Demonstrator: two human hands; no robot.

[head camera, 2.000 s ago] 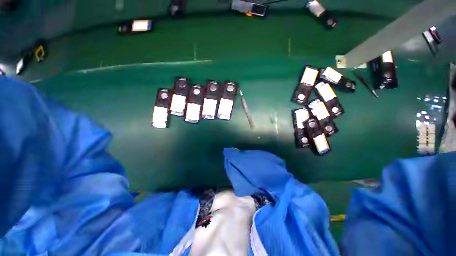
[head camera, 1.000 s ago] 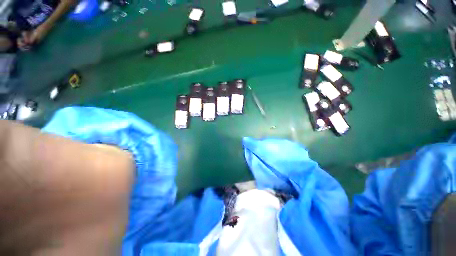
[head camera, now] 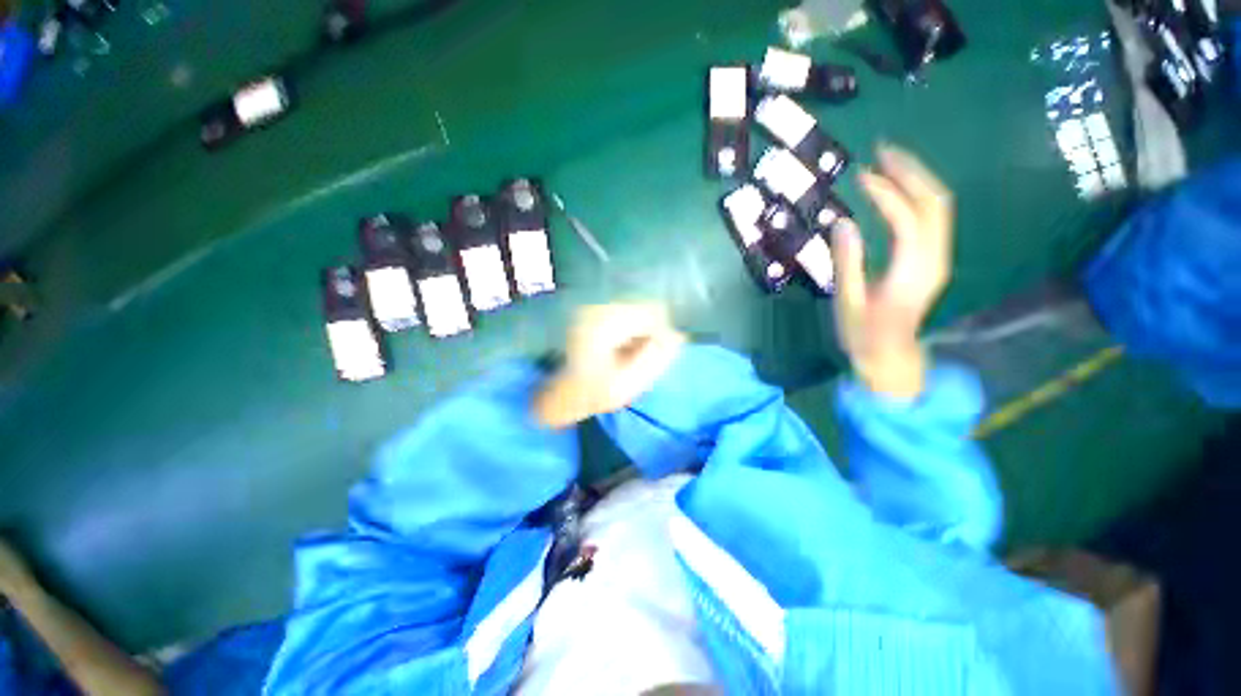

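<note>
Several black phone half-assemblies with white rectangles stand side by side in a slanting row point(head camera: 440, 282) on the green bench. More of them lie in a loose heap point(head camera: 787, 174) to the right. The thin tweezers-like tool point(head camera: 583, 229) lies just right of the row. My left hand point(head camera: 610, 360) is blurred and curled below the tool, near the bench's front; whether it holds anything is unclear. My right hand point(head camera: 898, 258) is at the heap's right edge, fingers spread, with no object seen in it; the fingertips partly cover the lowest unit.
A single unit point(head camera: 248, 109) lies farther off at the left. A dark bundle point(head camera: 921, 30) is beyond the heap. Pale strips point(head camera: 1089, 152) lie at the right. A blue sleeve point(head camera: 1191, 292) is at the right edge, and another person's bare forearm point(head camera: 68, 632) at the lower left.
Both my hands have come into clear view over the bench, the right one beside the heap. The view has shifted, so the row and heap sit farther left. Row and heap look unchanged.
</note>
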